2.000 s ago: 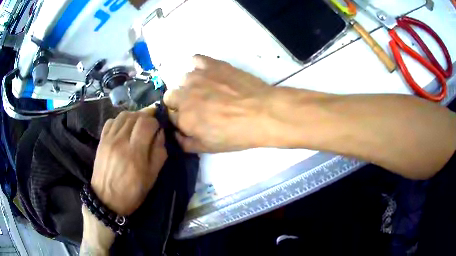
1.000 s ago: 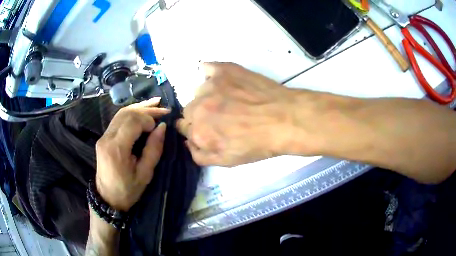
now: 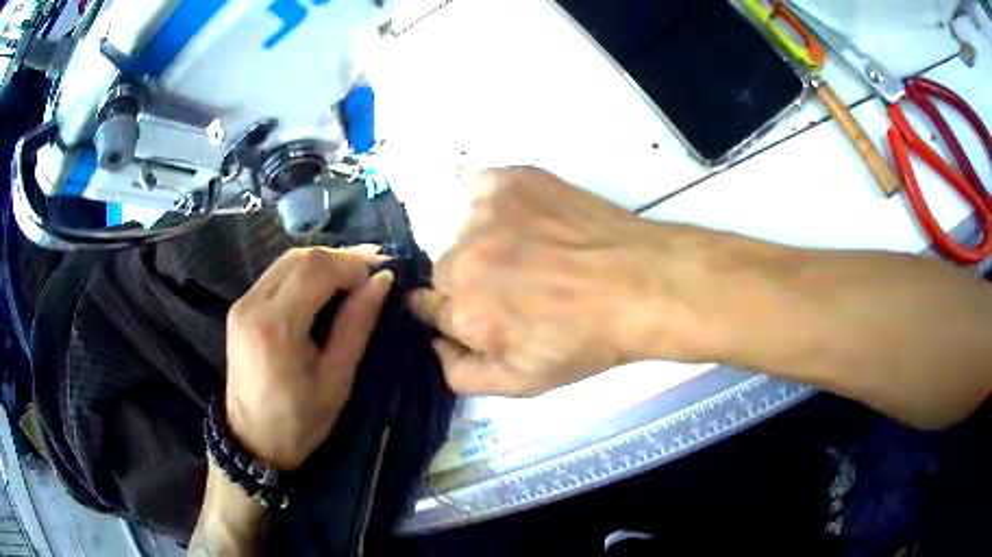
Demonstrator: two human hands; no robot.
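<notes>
A dark blue strip (image 3: 411, 364) of cloth runs from the presser foot area down toward the near table edge. My left hand (image 3: 299, 343) grips its upper part between thumb and fingers. My right hand (image 3: 533, 288) lies on the strip's right edge with fingers bent; whether it pinches the cloth is unclear. A thin yellowish line (image 3: 375, 479) runs along the lower part. Dark striped cloth (image 3: 141, 359) lies bunched left of my left hand. The needle is too small to tell, just beyond my fingertips.
The white and blue machine head (image 3: 239, 65) with its round tension dial (image 3: 296, 166) stands at the upper left. A black phone (image 3: 696, 76), yellow-handled snips (image 3: 800, 38), a tan wooden handle (image 3: 857, 136) and red scissors (image 3: 925, 196) lie at the upper right. A ruler tape (image 3: 642, 435) follows the near edge.
The view has shifted, so most things sit lower and further right. My left thumb and fingers have gone from closed over the strip to a visible pinch. My right hand stays beside the strip.
</notes>
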